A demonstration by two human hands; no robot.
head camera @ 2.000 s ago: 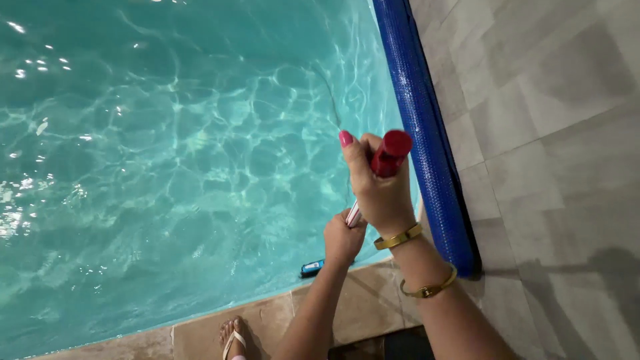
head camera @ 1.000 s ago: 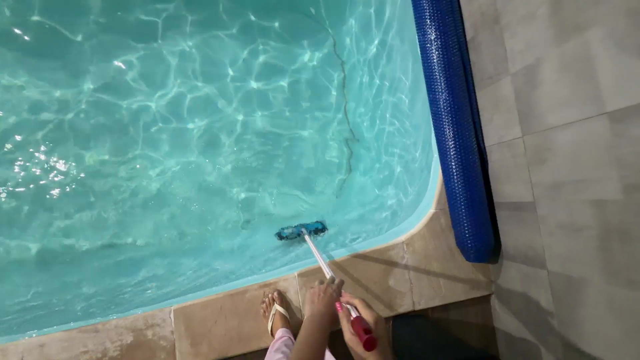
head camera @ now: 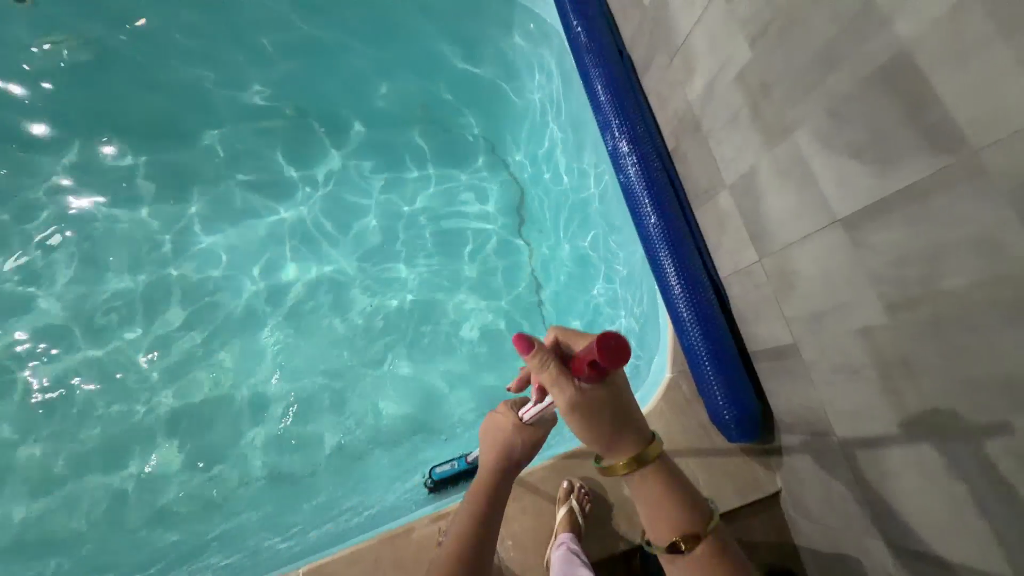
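My right hand (head camera: pixel 596 396), with gold bangles on its wrist, is closed around the upper end of a pole near its red grip (head camera: pixel 600 357). Lower on the white pole (head camera: pixel 537 410), my left hand (head camera: pixel 512 436) is wrapped around the shaft. Past my left wrist, a blue pool brush head (head camera: pixel 450 472) with a dark edge is in the water by the near pool wall. Part of the pole between my left hand and the brush is hidden behind the hand.
Stone coping (head camera: pixel 528 512) edges the pool (head camera: pixel 320 280). A rolled blue bubble cover (head camera: pixel 664 232) lies along the right side, beside grey floor tiles (head camera: pixel 880 264). My sandalled foot (head camera: pixel 570 508) stands on the coping. A wavy dark line shows under the water.
Both hands have risen from low near the coping, and the pole now stands steeper than one second ago. The brush head shows closer to the near pool wall.
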